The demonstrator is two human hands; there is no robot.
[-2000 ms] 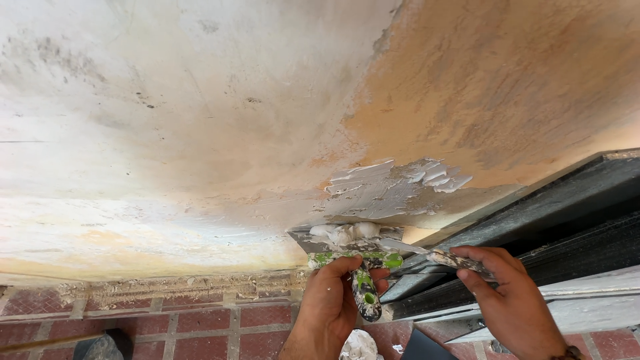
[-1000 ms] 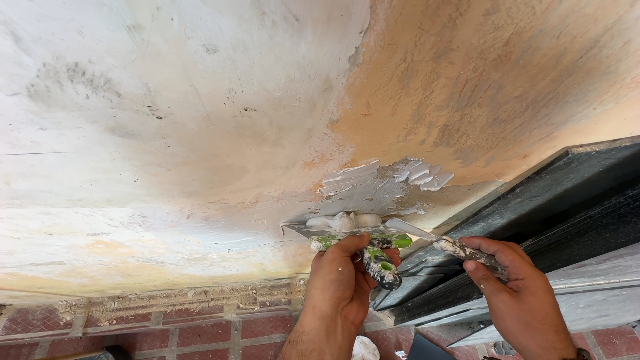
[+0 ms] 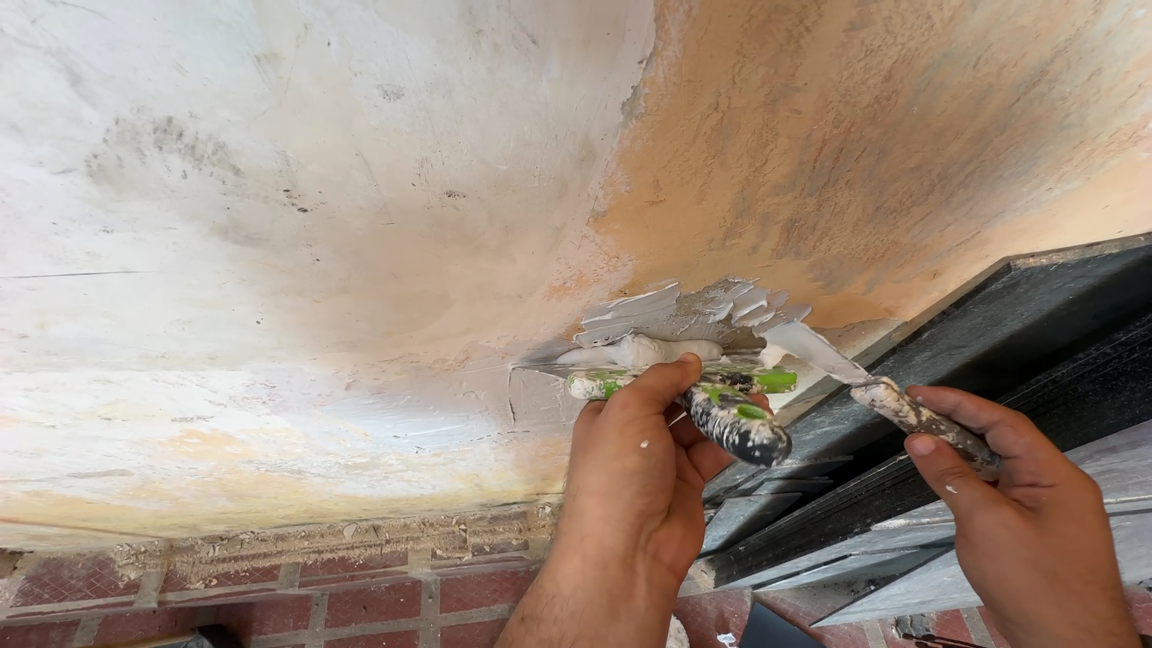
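My left hand (image 3: 643,459) grips the green and black, plaster-crusted handle of a broad plastering blade (image 3: 738,414), held close to the wall. A lump of white filler (image 3: 643,349) lies along that blade. My right hand (image 3: 1008,504) holds the crusted handle of a putty knife (image 3: 819,351), whose blade is coated with filler and reaches up to the wall. Its tip is at the right end of a ridged patch of wet filler (image 3: 666,310). The wall (image 3: 360,225) is whitish on the left and bare orange-brown on the right.
A dark stone step or sill (image 3: 954,333) juts out from the wall at the right, with grey slabs below it. Red floor tiles (image 3: 360,594) run along the wall's foot beside a rough, crumbly edge. A dark object (image 3: 778,625) lies at the bottom.
The putty knife has moved up from beside the broad blade to the right end of the wet patch. My left hand has turned the broad blade's handle rightward.
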